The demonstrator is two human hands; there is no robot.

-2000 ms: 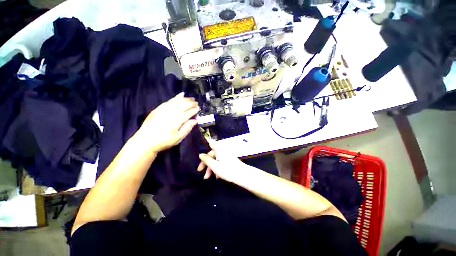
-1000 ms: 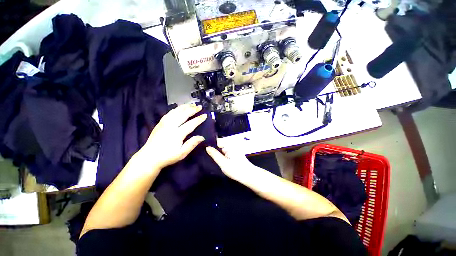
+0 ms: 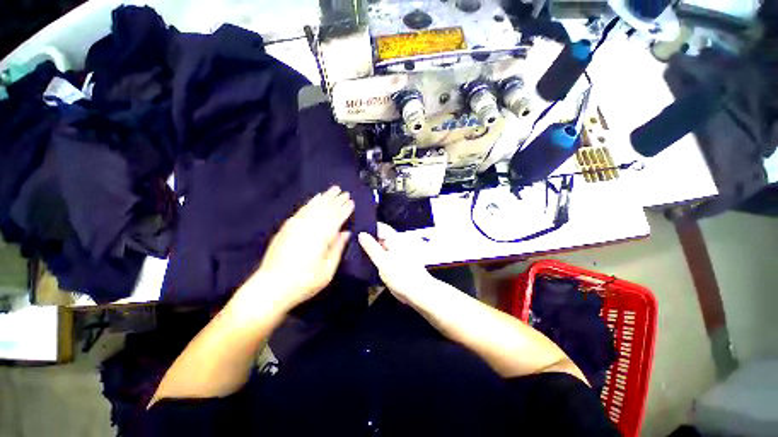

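Note:
A dark navy garment piece (image 3: 247, 162) lies over the table left of the overlock machine (image 3: 444, 94), its right edge at the presser foot and needle area (image 3: 380, 166). My left hand (image 3: 309, 243) lies flat on the cloth, fingers pointing up toward the needle area, just below and left of it. My right hand (image 3: 394, 266) is at the cloth's right edge near the table front, thumb and finger holding that edge; the cloth hides some fingertips. The lower part of the cloth merges with my black clothing.
A crumpled navy pile (image 3: 94, 179) lies at the left. Blue thread cones (image 3: 546, 154), small brass-coloured bars (image 3: 597, 164) and a dark cord loop (image 3: 522, 235) are right of the machine head. A red plastic basket (image 3: 635, 341) with dark pieces stands on the floor at right. Grey cloth hangs at far right.
The garment piece now lies flatter and spreads up beside the needle area. My left hand has moved slightly down and right over it. My right hand has shifted slightly. The view has shifted a little.

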